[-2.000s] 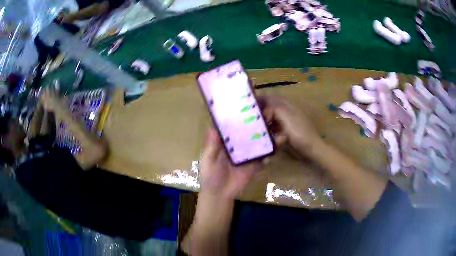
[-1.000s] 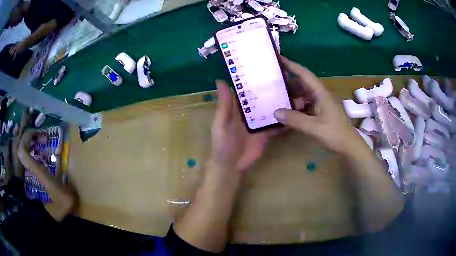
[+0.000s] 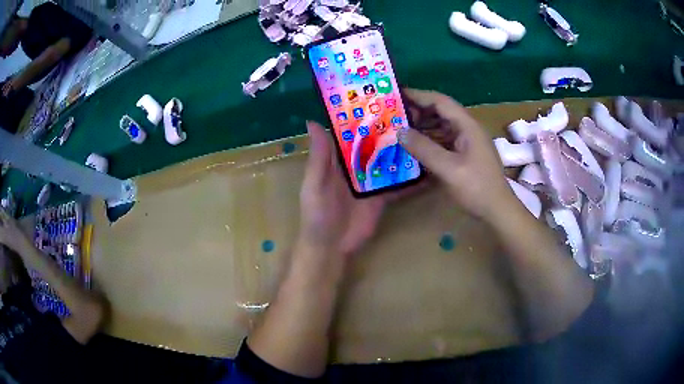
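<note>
A smartphone (image 3: pixel 366 112) with a black edge and a lit screen of coloured app icons is held upright, slightly tilted, in front of the bench's back edge. My left hand (image 3: pixel 334 191) holds it from below and behind, with the thumb up beside its left edge. My right hand (image 3: pixel 450 150) is at its right edge, with the thumb over the right side of the screen and the fingers partly behind the phone. It cannot be told how firmly the right fingers grip.
White and pink housing shells (image 3: pixel 559 169) are heaped at the right. The green conveyor belt (image 3: pixel 217 112) carries pink-and-dark assemblies (image 3: pixel 300 19), loose shells and part-assembled units. A grey metal upright (image 3: pixel 64 169) and another person's arm (image 3: pixel 56 274) beside a parts tray (image 3: pixel 56 247) are at left.
The screen has gone from green message marks to a list, then to app icons. The phone shifted up in view, then slightly left. The right thumb has moved up from the screen's bottom.
</note>
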